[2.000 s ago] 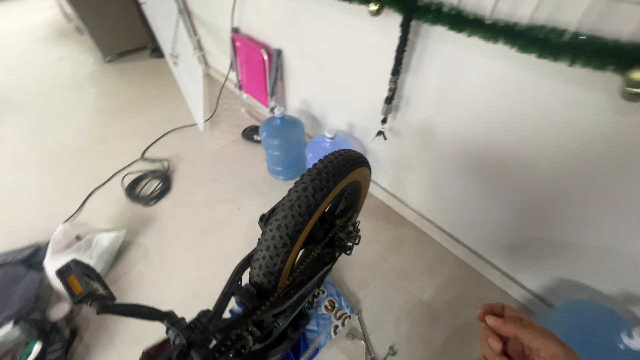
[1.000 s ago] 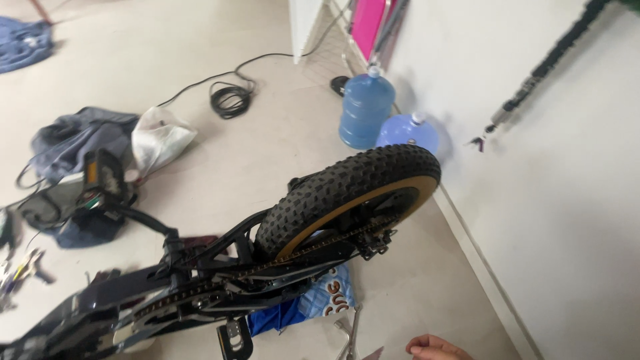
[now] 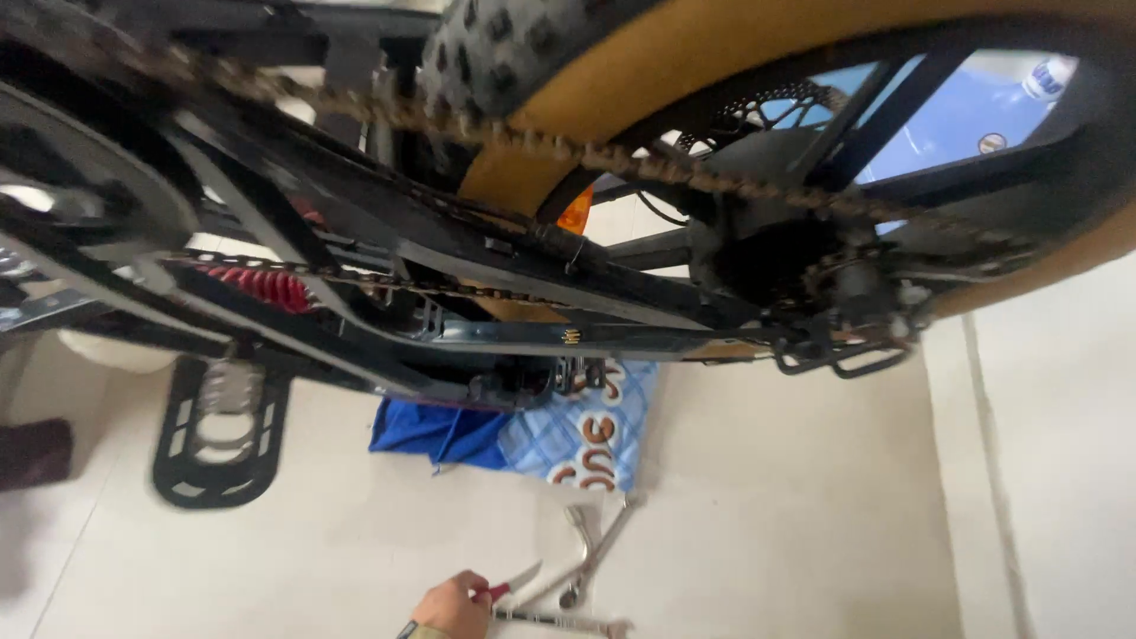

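Observation:
My left hand [image 3: 451,609], with a band at the wrist, is at the bottom centre, its fingers closed on the red handle of a small knife [image 3: 517,581] whose blade points up and to the right. Just right of the hand, metal wrenches [image 3: 587,555] cross on the floor, and a long metal tool [image 3: 559,619] lies below them. Above spreads a bicycle with a fat rear tyre [image 3: 603,75], a rusty-looking chain [image 3: 657,169], a disc rotor [image 3: 785,105], a red coil spring [image 3: 266,288] and a black pedal [image 3: 222,435]. My right hand is out of view.
Under the frame, a blue cloth or bag [image 3: 439,435] and a light-blue printed packet [image 3: 595,435] lie on the tiled floor. Blue water bottles [image 3: 950,124] show through the wheel. A white wall [image 3: 1065,461] stands at the right. A dark item [image 3: 35,454] is at the left edge.
The view has moved much closer to the rear wheel and chain. A hand, seen near the lower right edge earlier, is now at the bottom centre with the knife.

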